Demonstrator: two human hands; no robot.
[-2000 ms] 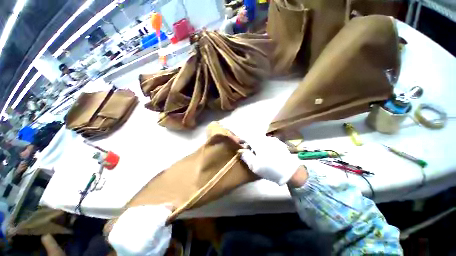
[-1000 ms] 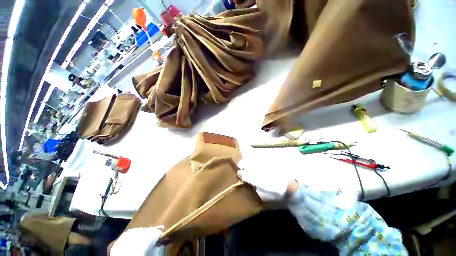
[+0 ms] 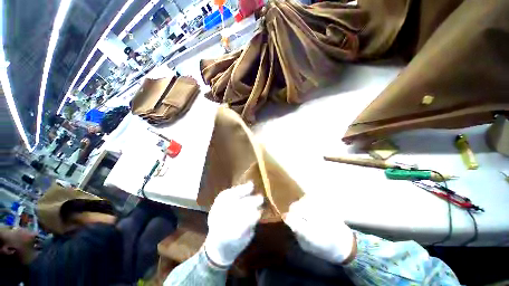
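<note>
A brown bag piece [image 3: 229,148] stands at the table's front edge, with a pale folded edge running down its middle. My left hand [image 3: 231,220], in a white glove, lies on its lower left part near that edge; its fingertips are partly hidden. My right hand [image 3: 321,232], in a white glove, grips the lower right end of the piece beside the pale edge. The lower part of the piece hangs below the table edge between my hands.
A fanned brown heap [image 3: 279,61] and a flat pile [image 3: 164,99] lie behind. A large brown bag [image 3: 441,84] with a small gold plate is at right. A green-handled tool [image 3: 413,175], wooden stick [image 3: 357,162], red-black tool [image 3: 446,195] and yellow item [image 3: 466,152] lie right. A person sits at lower left.
My left hand has moved up and right, close to my right hand. The bag piece has turned more upright. The view has shifted, so the table things sit differently.
</note>
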